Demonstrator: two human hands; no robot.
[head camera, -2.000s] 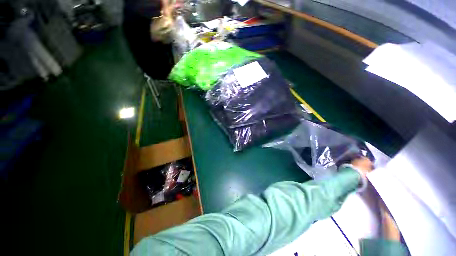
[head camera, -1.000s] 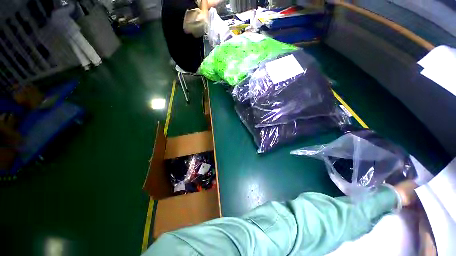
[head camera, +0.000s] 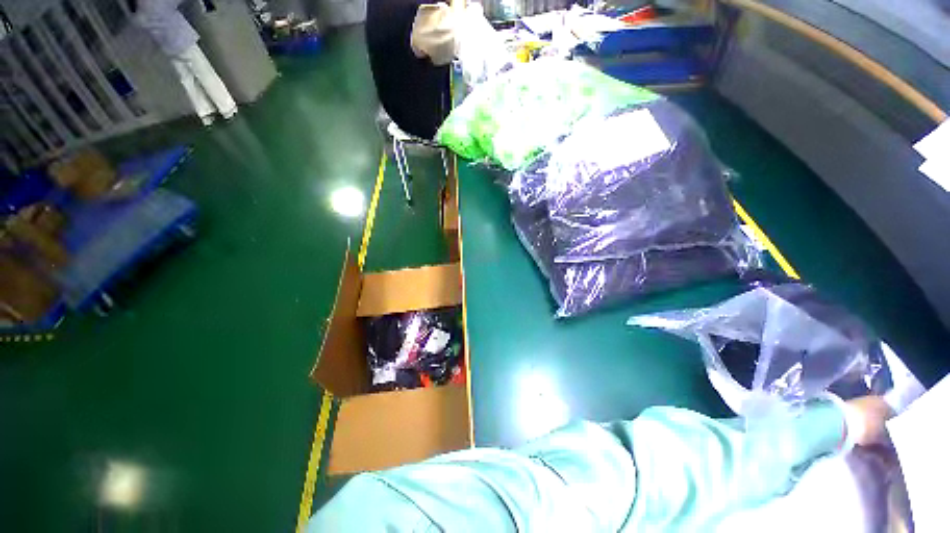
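My left arm, in a pale green sleeve, reaches across the bottom to the right. My left hand (head camera: 868, 419) is small, blurred and partly cut off by white paper; its fingers and anything in them cannot be made out. It is beside an open clear plastic bag (head camera: 766, 338) with dark contents. A blurred shape below it at the lower right (head camera: 881, 484) may be part of my right hand or forearm; its fingers do not show. White paper (head camera: 927, 458) lies at the right edge.
Large shiny bags of black parts (head camera: 646, 203) with a white label lie on the green bench, a green bag (head camera: 542, 109) beyond. An open cardboard box (head camera: 401, 432) with bagged goods stands left of the bench. A seated person (head camera: 411, 73) is at the back; blue carts (head camera: 125, 239) stand far left.
The view has swung left, so the bags, box and my left arm appear further right. The right sleeve, seen two seconds ago, no longer shows. My left hand stays beside the clear bag.
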